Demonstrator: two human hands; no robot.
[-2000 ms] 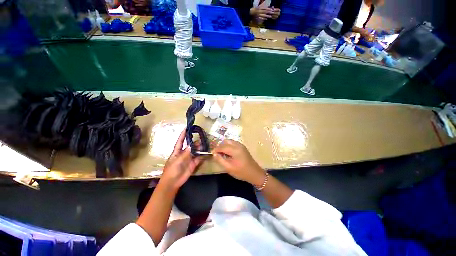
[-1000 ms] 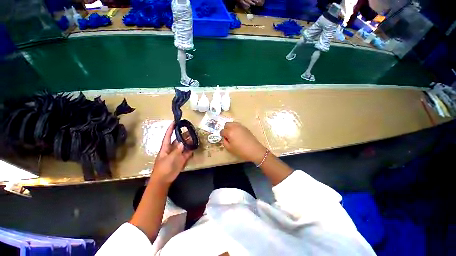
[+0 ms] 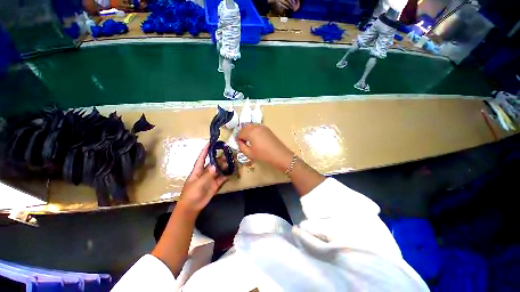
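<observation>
My left hand [image 3: 202, 185] holds a black moulded part [image 3: 221, 155], an oval loop with a forked tail pointing up, above the tan bench. My right hand [image 3: 255, 141] is over the patterned whitish bag, just below the white bottles [image 3: 252, 112]; its fingertips are close together, and I cannot tell if they hold anything. A small white ring [image 3: 243, 158] lies under the right hand with tiny tan bits near it. A pile of black parts [image 3: 74, 151] lies at bench left.
Pale figurine lower bodies [image 3: 229, 40] stand on the green belt [image 3: 154, 71] beyond the bench [image 3: 393, 134]. Opposite are a blue bin [image 3: 251, 25], blue clumps [image 3: 174, 18] and a person's hands [image 3: 283, 5]. A blue crate [image 3: 54, 278] is at lower left.
My right hand has moved from the black part up toward the bottles. My left hand still holds the part. The figurines have shifted to the right in the last second.
</observation>
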